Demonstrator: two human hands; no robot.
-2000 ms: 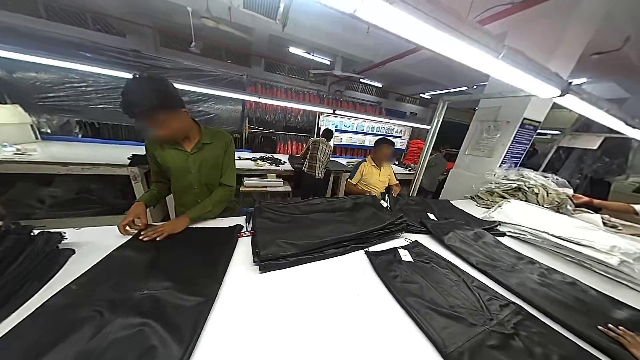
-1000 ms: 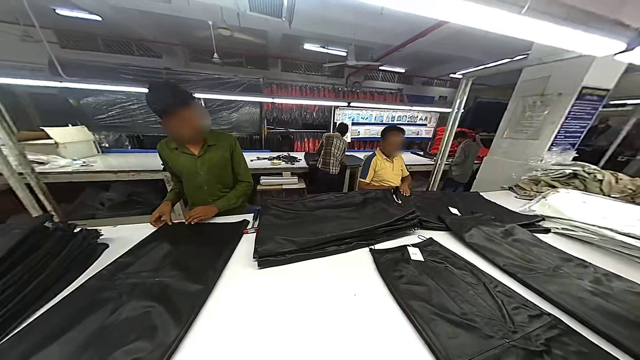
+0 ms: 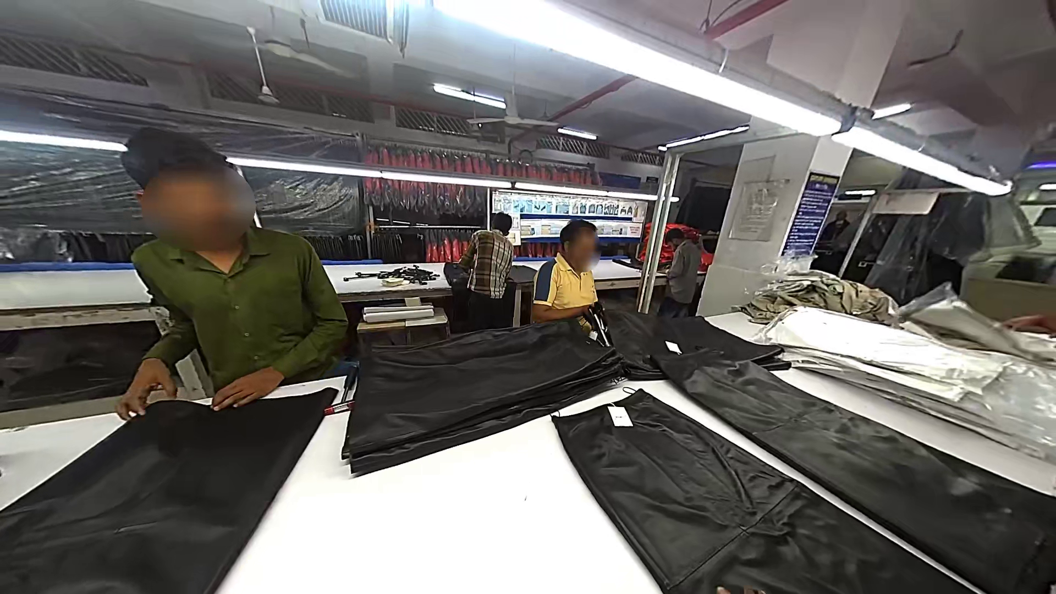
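Only a sliver of fingertips, apparently my right hand (image 3: 740,590), shows at the bottom edge, by a black garment (image 3: 709,487) lying flat with a white tag (image 3: 619,416) at its top. Whether these fingers hold the cloth cannot be told. My left hand is out of view. Another long black garment (image 3: 858,437) lies to the right. A stack of folded black garments (image 3: 478,379) sits at the middle of the white table (image 3: 396,528). At the left, a black garment (image 3: 157,487) lies under the hands of a co-worker (image 3: 239,305) in a green shirt.
A co-worker in a yellow shirt (image 3: 566,285) is behind the stack. A red pen (image 3: 339,407) lies beside it. White garments in plastic (image 3: 891,346) and khaki cloth (image 3: 817,297) are piled at right. More people and hanging red garments (image 3: 437,177) are farther back.
A hand that lay on the far right black garment two seconds ago no longer shows there. The green-shirted co-worker has straightened somewhat, with both hands still at the left garment's edge.
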